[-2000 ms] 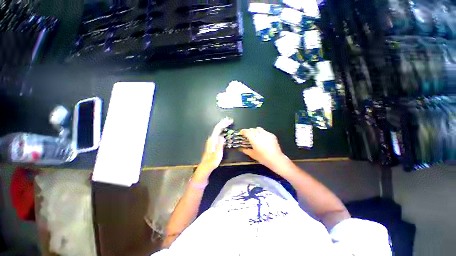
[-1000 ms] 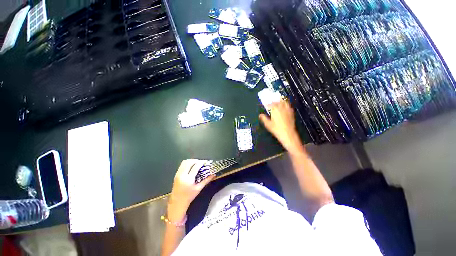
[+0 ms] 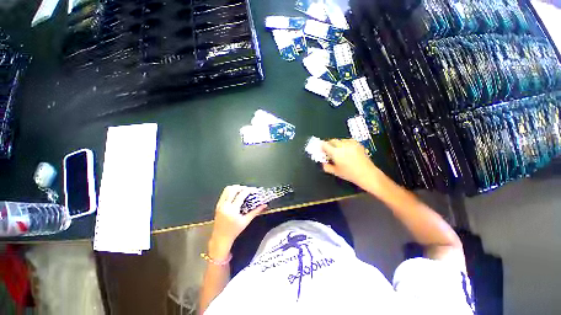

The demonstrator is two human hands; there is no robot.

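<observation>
My left hand (image 3: 232, 212) is shut on a fanned stack of circuit boards (image 3: 264, 197) at the table's front edge. My right hand (image 3: 346, 161) is to the right and farther in, with its fingers on a whitish board (image 3: 316, 149) above the green tabletop. Part of that board is hidden by the fingers. A few finished boards (image 3: 268, 130), half white and half blue, lie overlapping in the middle of the table. A loose heap of finished boards (image 3: 320, 60) lies at the upper right, beside the trays.
Full slotted trays (image 3: 504, 74) are stacked at the right. Black empty trays (image 3: 178, 55) lie at the far side, with more trays at the far left. White sticker sheets (image 3: 126, 184), a phone (image 3: 79, 183), a small round whitish object (image 3: 44, 175) and a water bottle (image 3: 34, 218) are at left.
My right hand left the stack, reached to the boards at right, and has come back leftward holding a whitish board. The single board near the front right is gone from its place. The view has turned.
</observation>
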